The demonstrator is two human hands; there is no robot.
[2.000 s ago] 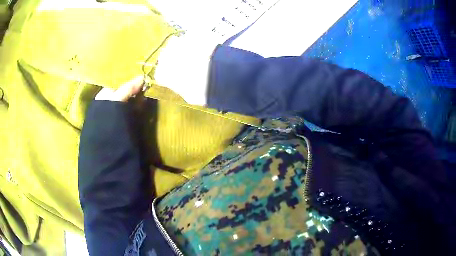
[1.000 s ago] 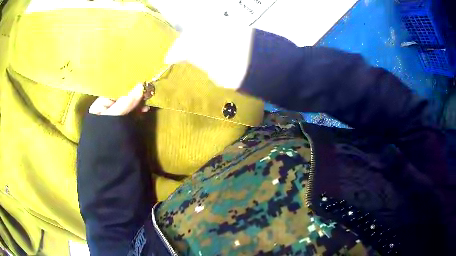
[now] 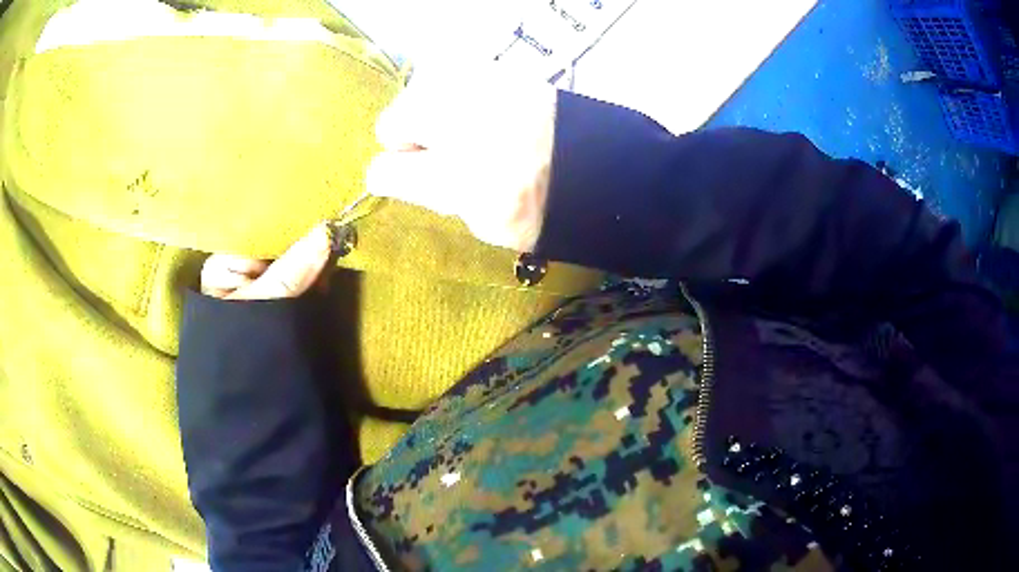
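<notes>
A mustard-yellow coat (image 3: 212,123) lies spread on the left and across my lap. My left hand (image 3: 274,268) pinches the coat's edge at a small dark button (image 3: 344,238). My right hand (image 3: 458,156), washed out by glare, is just right of and above that button with its fingers closed together. A short thin light line, needle or thread, runs from my right fingertips toward the button; I cannot tell which. A second dark button (image 3: 530,268) sits on the coat edge below my right wrist.
A white sheet with small dark marks (image 3: 670,67) lies beyond my right hand. A blue surface (image 3: 816,101) is at the upper right, with a blue grid basket (image 3: 950,50) and a small light object (image 3: 916,77). My camouflage garment (image 3: 559,425) and dark jacket fill the bottom.
My right hand first moved right, away from the left fingers, then came back left and down close to the button. The buttons came into view. The left hand and coat edge shifted slightly down.
</notes>
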